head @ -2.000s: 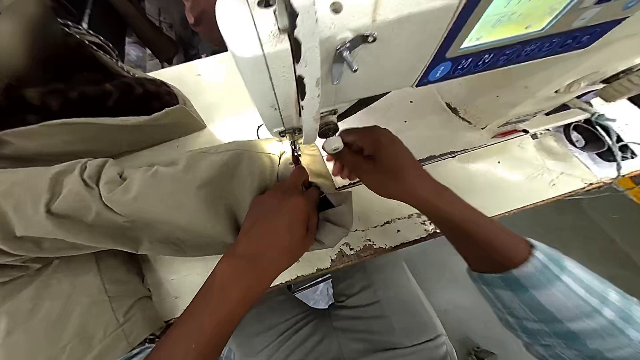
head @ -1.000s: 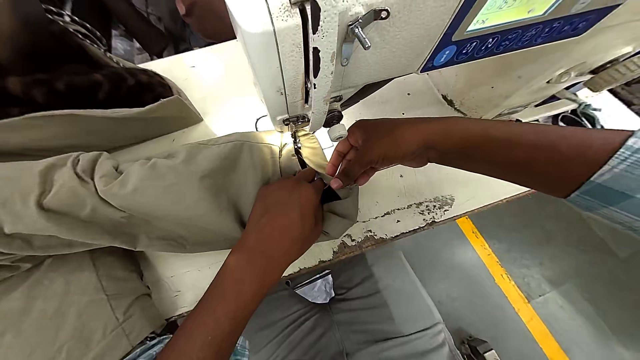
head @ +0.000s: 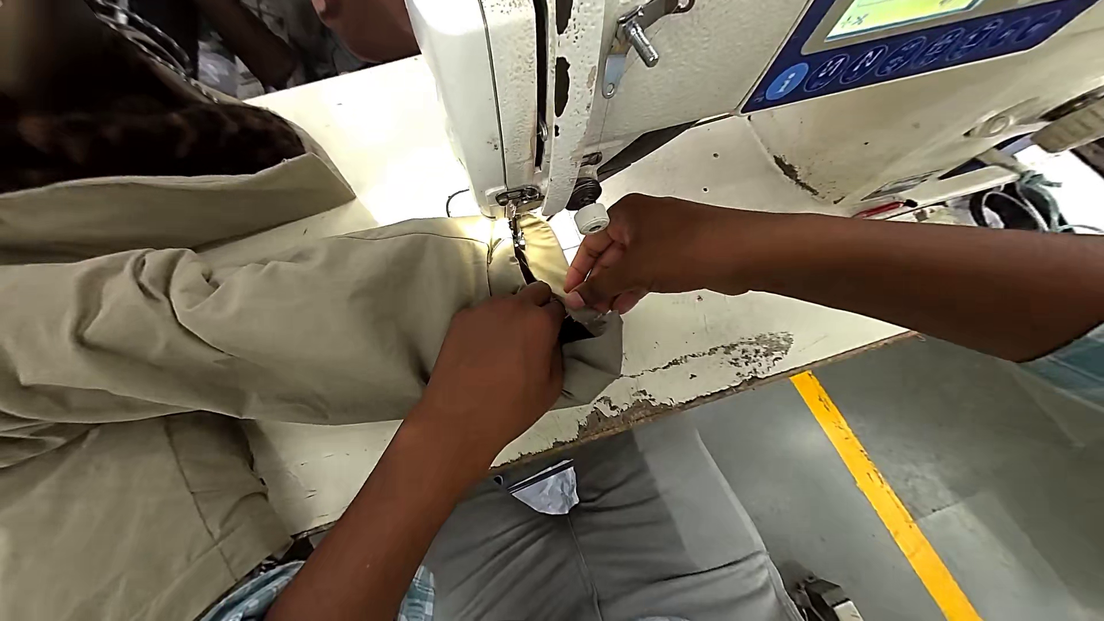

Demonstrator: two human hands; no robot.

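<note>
A khaki garment lies across the bed of a white sewing machine, its narrow end under the presser foot. Black material shows inside the fold at that end. My left hand rests on the garment just below the foot, fingertips gripping the folded edge. Beside it, my right hand pinches the edge of the same fold between thumb and fingers. A white round knob on the machine sits just above the right hand's fingers. The needle tip is too small to make out.
The worn worktable has a chipped front edge. A control panel with a lit screen is at upper right. More khaki cloth hangs at lower left, beside dark patterned fabric. Part of another person shows at the top.
My right hand has come from beside the white knob down to the fold near my left hand, and is pinching the cloth there. My left hand stays on the garment. The view has shifted somewhat.
</note>
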